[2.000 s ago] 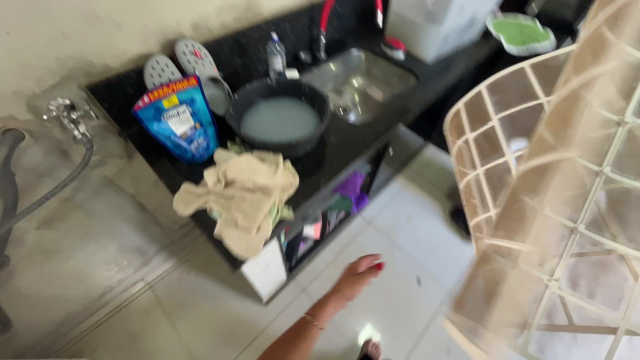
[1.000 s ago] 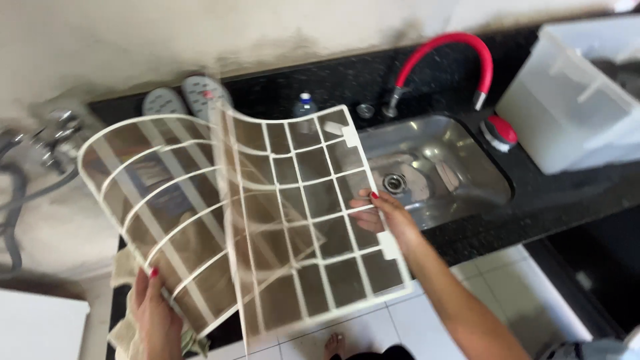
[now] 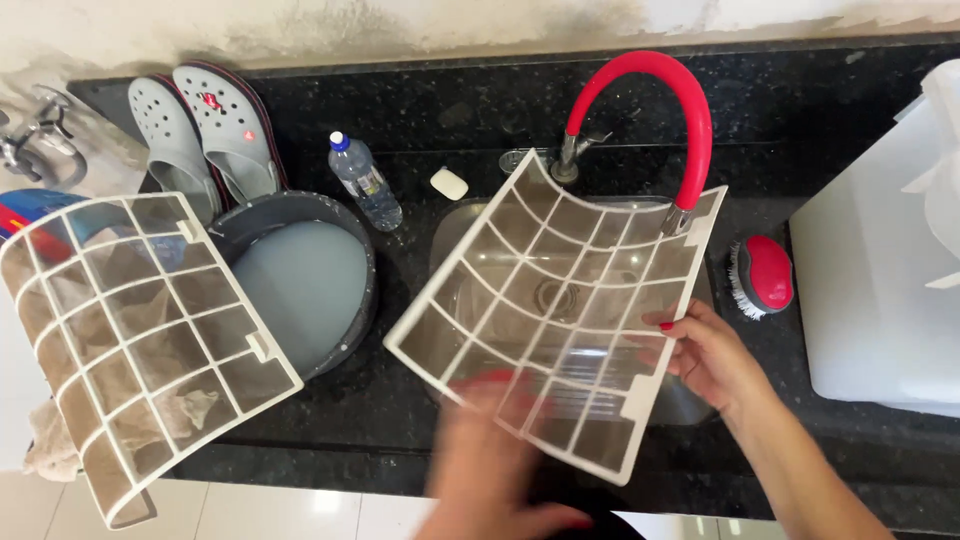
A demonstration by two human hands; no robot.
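A curved mesh air-conditioner filter with a white plastic grid [image 3: 526,259] is tilted over the steel sink [image 3: 694,390]. My right hand [image 3: 709,352] grips its right edge between thumb and fingers. My left hand [image 3: 487,450], blurred, is at the filter's lower edge; whether it touches the mesh is unclear. A second filter [image 3: 161,274] rests at the left, partly over a dark basin of cloudy water [image 3: 304,285], a beige cloth [image 3: 52,442] and a blue pouch [image 3: 45,202]. The red flexible faucet [image 3: 697,120] arches over the held filter, its metal spout near the upper right edge.
Behind the basin are gray clogs [image 3: 232,127], a clear bottle with a blue cap [image 3: 365,182] and a bar of soap [image 3: 448,184]. Right of the sink lie a red-backed scrub brush [image 3: 765,274] and a large translucent plastic bin [image 3: 862,300] on the black stone counter [image 3: 337,427].
The two filters, overlapping between my hands a second ago, are now apart. One lies at the left, released by my left hand; the other is over the sink in my right hand.
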